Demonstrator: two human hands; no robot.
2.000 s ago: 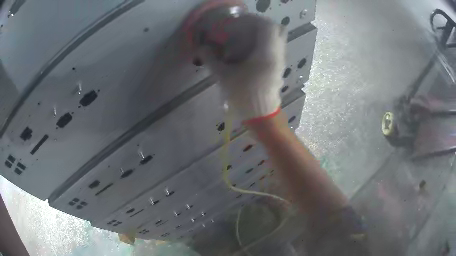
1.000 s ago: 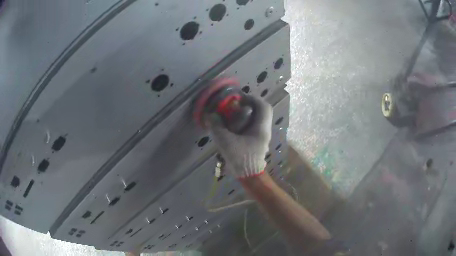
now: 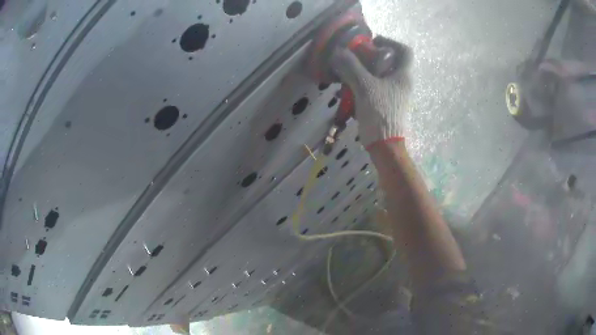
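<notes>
My right hand (image 3: 379,88), in a white knit glove with a red-orange cuff, is closed around a red and black sander (image 3: 356,46). The sander's round reddish rim lies against a grey sheet-metal panel (image 3: 215,170) near its right edge. Part of the rim is blurred, and the disc face is hidden. A silver hose coupler (image 3: 331,135) hangs below the handle, joined to a thin pale yellow air hose (image 3: 302,209). The panels lie in layers with dark seams and have black round holes, slots and shiny pins. My left hand is not in view.
The hose loops down near my forearm over the grey-green floor (image 3: 451,98). At the right stands a blurred dark object with a pale yellow-rimmed wheel-like disc (image 3: 513,99). A small brown piece (image 3: 181,327) shows beneath the panels at the bottom edge.
My right hand and the sander moved down and left, then up and right to the panel's right edge. The view has shifted across the panels, and more of the hose coupler shows.
</notes>
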